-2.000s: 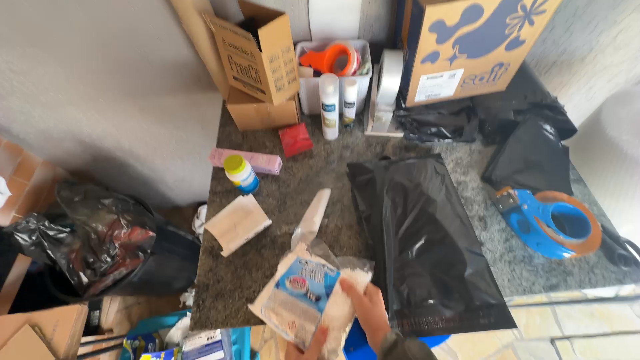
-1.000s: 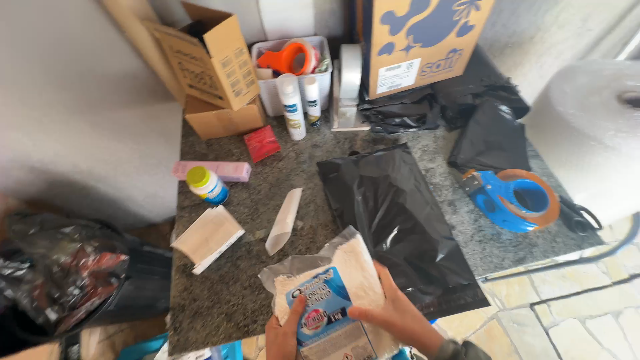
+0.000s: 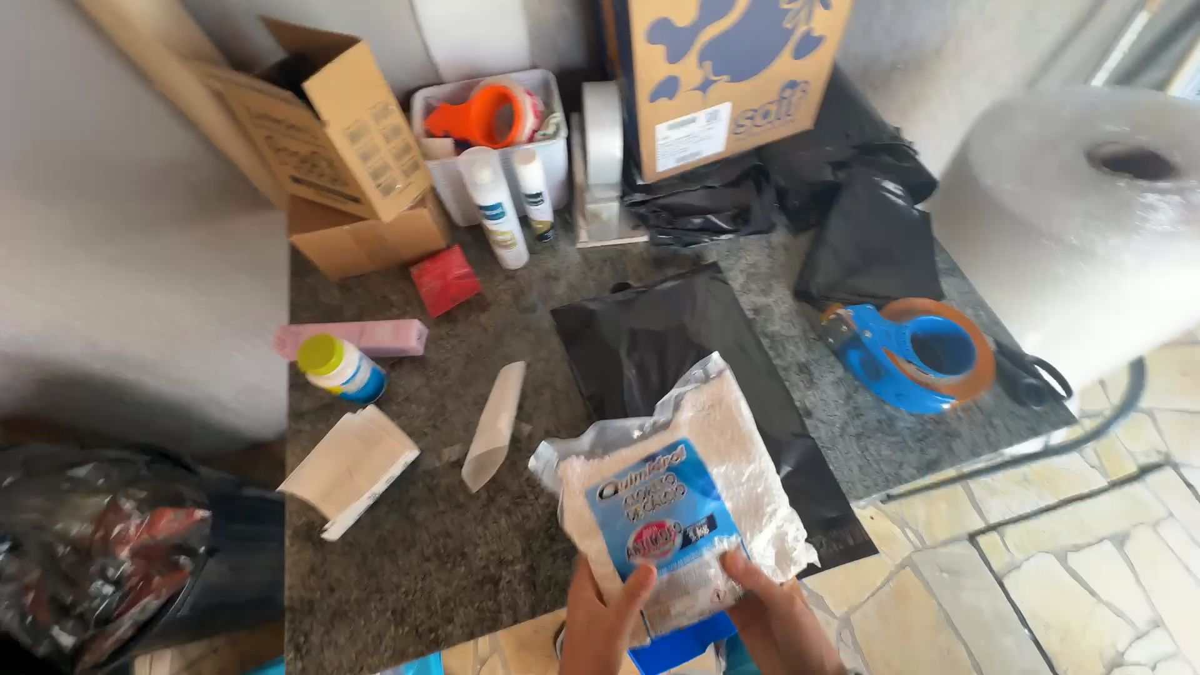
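A clear plastic bag of white granules with a blue label [image 3: 656,506] is held up at the table's front edge. My left hand [image 3: 605,619] grips its lower left side, thumb on the label. My right hand [image 3: 773,609] grips the lower right side, thumb on the front. The bag partly covers a flat black plastic mailing bag [image 3: 647,347] lying on the dark stone tabletop [image 3: 412,581]. A curled strip of whitish paper [image 3: 495,427] lies to the left, and a folded stack of paper [image 3: 352,464] lies farther left.
A blue tape dispenser [image 3: 909,356] lies at right beside a large wrap roll [image 3: 1087,216]. Along the back stand cardboard boxes [image 3: 366,141], a white plastic bin [image 3: 562,178] and spray cans [image 3: 495,211]. A yellow-capped bottle [image 3: 342,368] and black-lined bin [image 3: 234,534] are at left.
The bag of granules has been turned and raised so its blue label faces me upright. My right hand, across the bag's front two seconds ago, now holds its right side.
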